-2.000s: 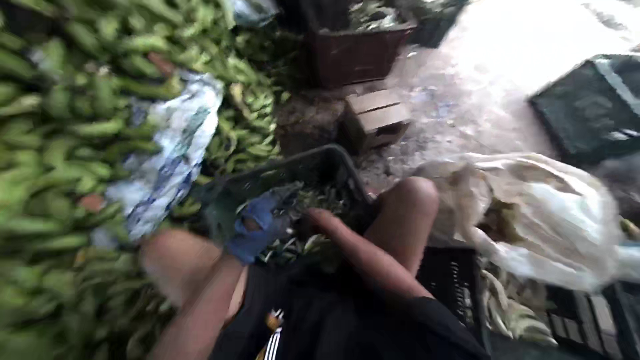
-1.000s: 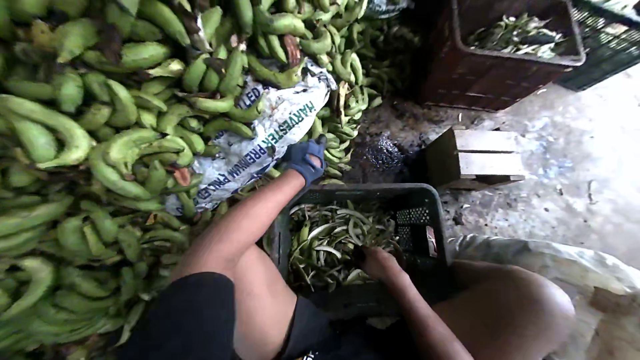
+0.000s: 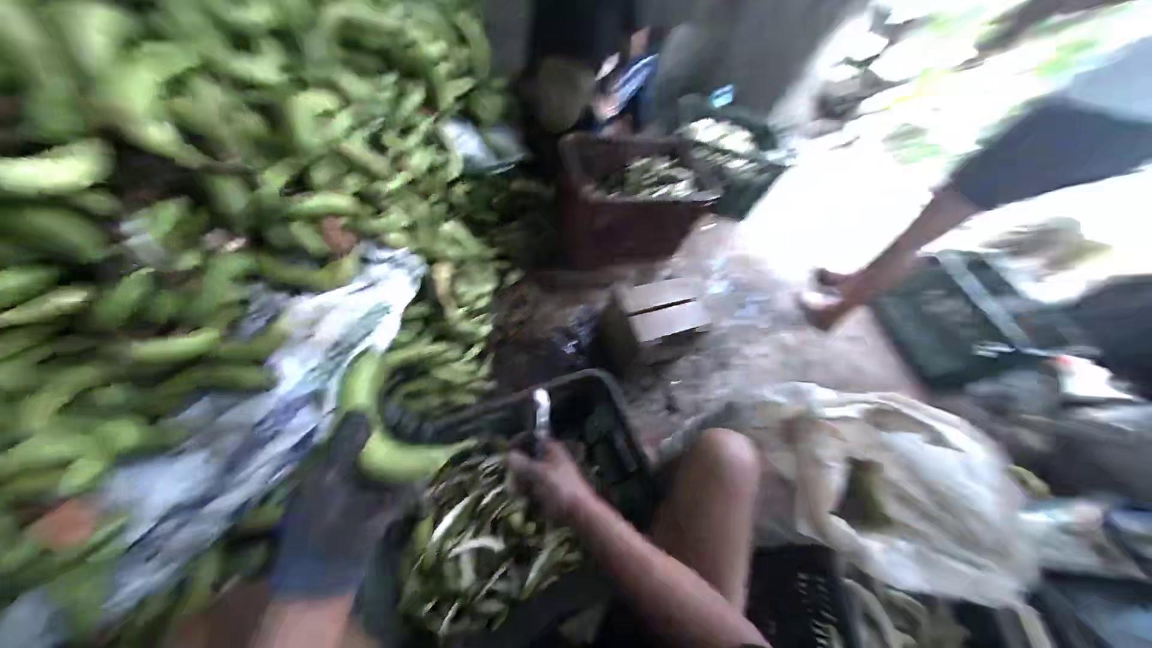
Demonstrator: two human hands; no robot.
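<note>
My left hand [image 3: 337, 508], in a dark blue glove, is at the lower left, shut on a green banana or plantain [image 3: 396, 454] beside the crate's left edge. My right hand [image 3: 551, 477] is bare and grips a small knife [image 3: 541, 416] whose short shiny blade points up. It is above a dark plastic crate [image 3: 621, 409] between my legs, which holds many peel strips [image 3: 486, 549]. A printed plastic sack [image 3: 333, 351] lies on the pile of green fruit [image 3: 189, 297] to the left. Motion blur hides fine detail.
A wooden block [image 3: 664, 315] stands beyond the crate, with a red-brown crate [image 3: 621, 229] of peelings behind it. Right of my knee is a whitish plastic bag [image 3: 909, 486]. Another person's arm [image 3: 909, 238] reaches in near a green crate [image 3: 936, 324].
My left hand, bearing no fruit over the printed sack one second ago, now holds a green one near the crate. Another person's arm has come into view at right. The view has shifted.
</note>
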